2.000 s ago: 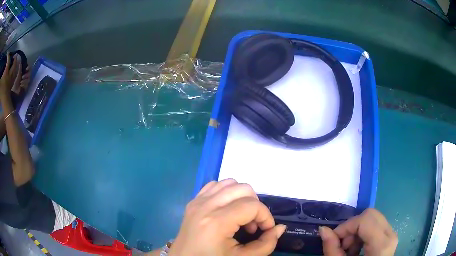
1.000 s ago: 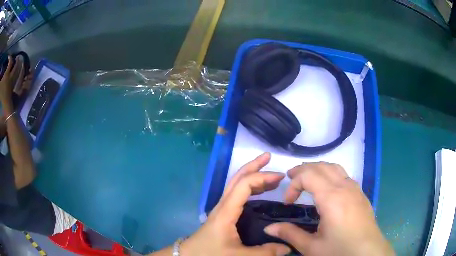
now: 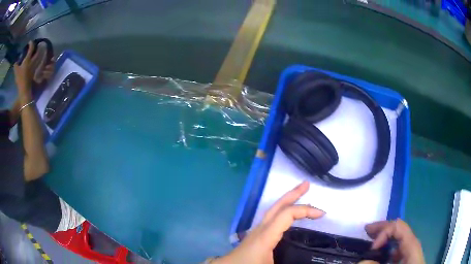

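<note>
The black printed piece lies at the near edge of the blue tray, with small pale text on its near face. My left hand is at its left end, index finger and thumb side spread above the tray; its lower part is cut off by the frame. My right hand has its fingers on the piece's right end, curled around it. Black over-ear headphones lie on the white liner at the tray's far side. No film is discernible at my fingertips.
Wrinkled clear tape runs along the bench edge. A dark green belt with a yellow-brown band lies beyond. White strips are at right. At left, another person's arm is beside a second blue tray and red stool.
The view has shifted, so the tray sits lower and further right. My right hand has moved from over the middle of the black piece to its right end, exposing the printed text.
</note>
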